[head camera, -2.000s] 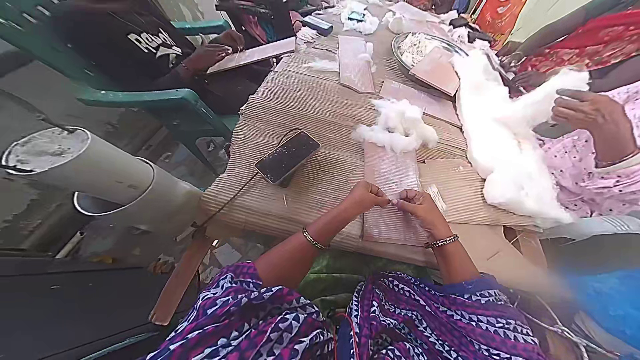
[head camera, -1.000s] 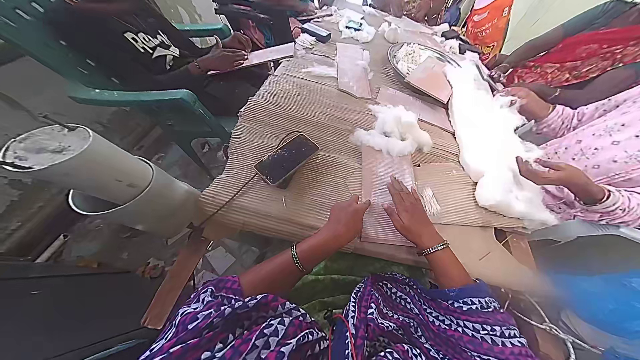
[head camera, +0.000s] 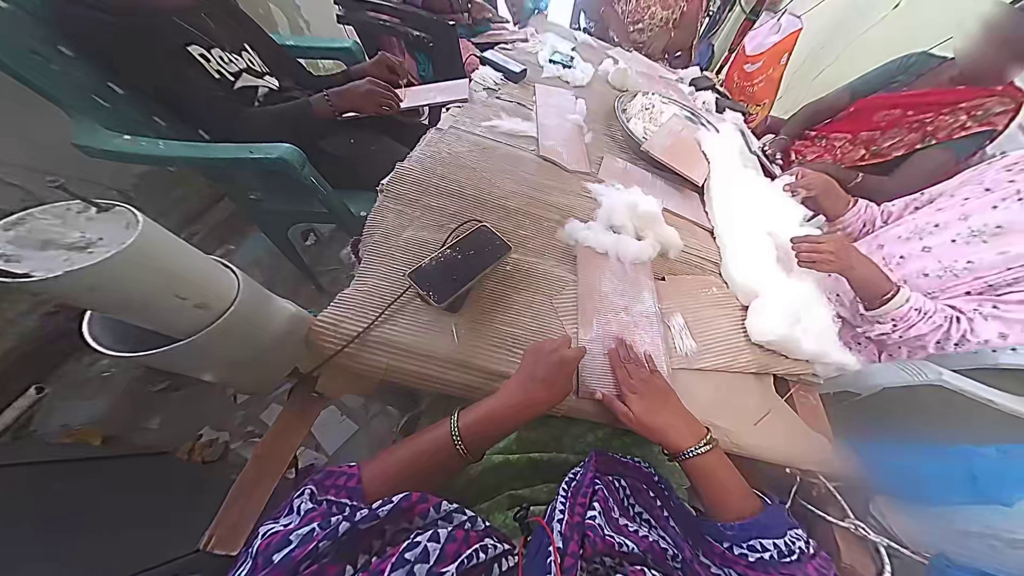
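A flat, ridged rectangular board (head camera: 620, 308) lies before me on the corrugated cardboard table cover (head camera: 512, 336). Flat on its near part rests my right hand (head camera: 646, 394), palm down with fingers spread a little. My left hand (head camera: 550, 370) is curled at the board's left edge; whether it grips the edge or anything small cannot be seen. White cotton wool (head camera: 626, 222) lies across the far end of the board. Beside its right edge is a small bundle of thin white cotton wicks (head camera: 682, 334).
A smartphone (head camera: 460, 266) with a cable lies left of the board. A long cotton roll (head camera: 760, 240) runs along the right, near a person's hands. Farther back are a metal plate (head camera: 650, 112) and more boards (head camera: 562, 128). Large pipes (head camera: 152, 272) stand at the left.
Two seconds ago my fingertips met above the board; my right hand has since come down flat on it. The left hand has moved to its left edge. The person at right has shifted both hands.
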